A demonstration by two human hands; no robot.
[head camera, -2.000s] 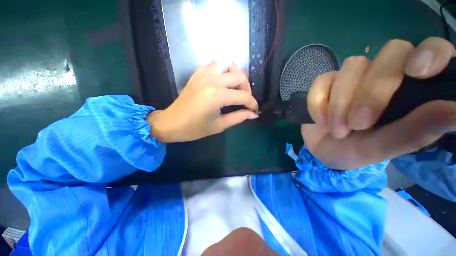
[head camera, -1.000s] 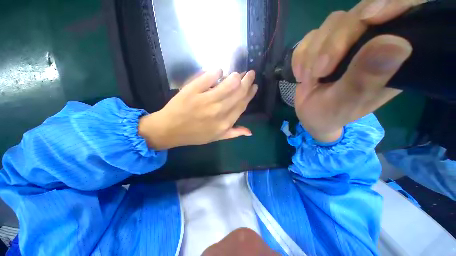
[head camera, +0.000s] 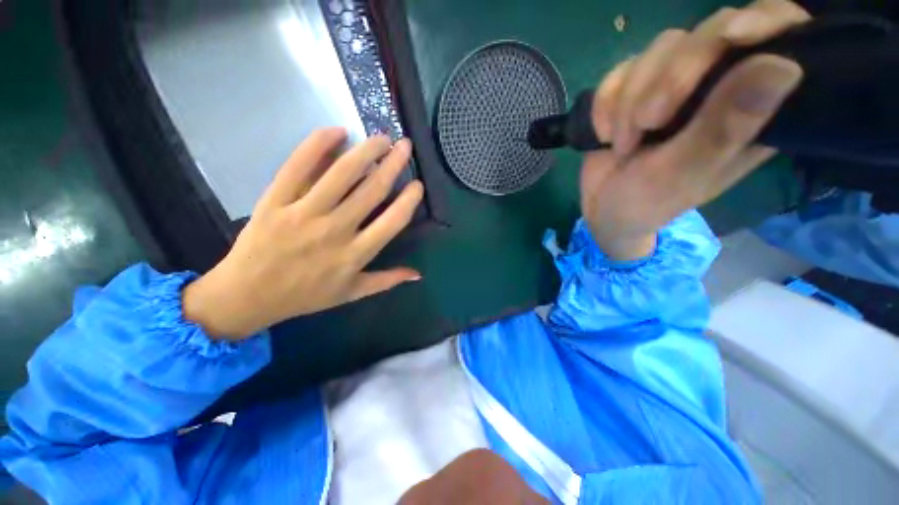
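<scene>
My right hand grips the thick black electric screwdriver. Its dark nose points left, with the tip over the right part of the round grey screw tray. My left hand lies spread, palm down, on the near end of the open device, fingertips at the perforated side strip. A shiny silver plate fills most of the device. The black fixture tray surrounds it. My left hand hides the device's near right corner. Screws are too small to tell.
The dark green bench mat lies under everything. A small pale speck is on the mat beyond the screw tray. At the right are a white-grey surface and part of another blue sleeve. A thin red wire runs along the strip.
The view has shifted right, so the device appears further left and the whole screw tray shows. The screwdriver nose has moved from beside the fixture to over the screw tray. My left hand stays on the device.
</scene>
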